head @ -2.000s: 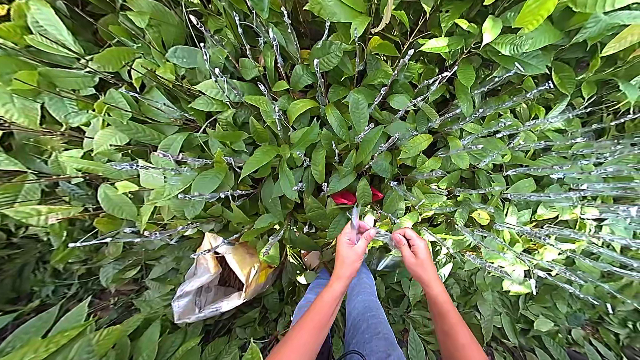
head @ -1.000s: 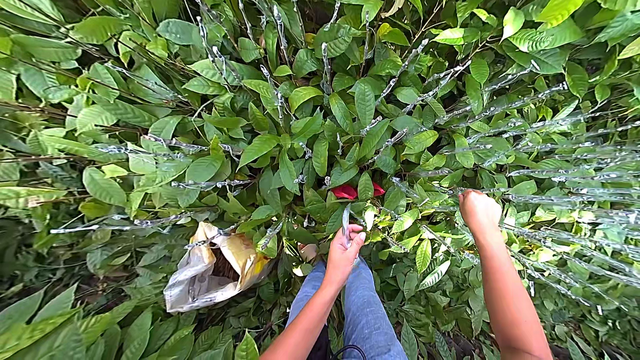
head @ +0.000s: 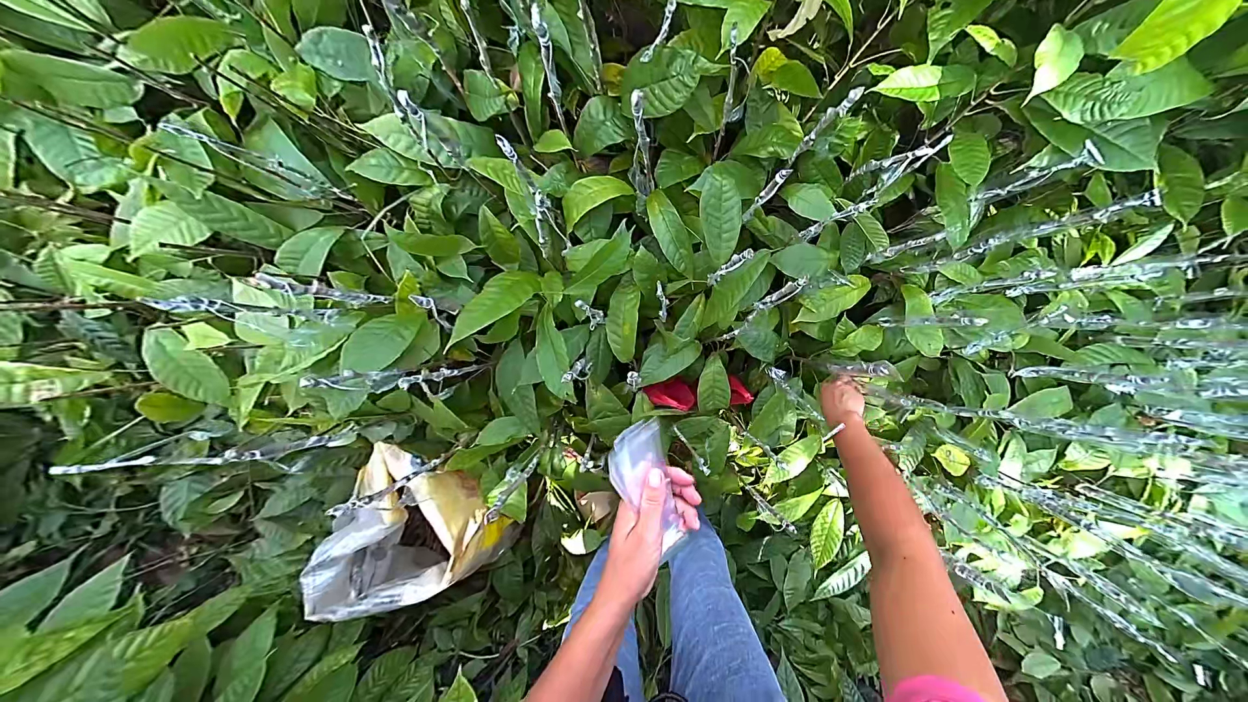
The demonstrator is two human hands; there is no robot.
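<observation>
My left hand, low in the middle, grips clear plastic strips between thumb and fingers. Out to the right, my right hand is closed at a thin plant stem among the leaves, with clear plastic film just above its fingers. Many upright stems around me are wrapped in clear plastic, such as the wrapped stem ahead. Something red lies partly under leaves just beyond my left hand.
An open white and yellow plastic sack with brown contents stands at lower left. Dense leafy plants surround my legs in blue jeans. More plastic-wrapped stems lean in from the right.
Two seconds ago my hands were close together in front of my legs. My right hand has since moved out to the right, into the stems. The plastic in my left hand now shows more broadly.
</observation>
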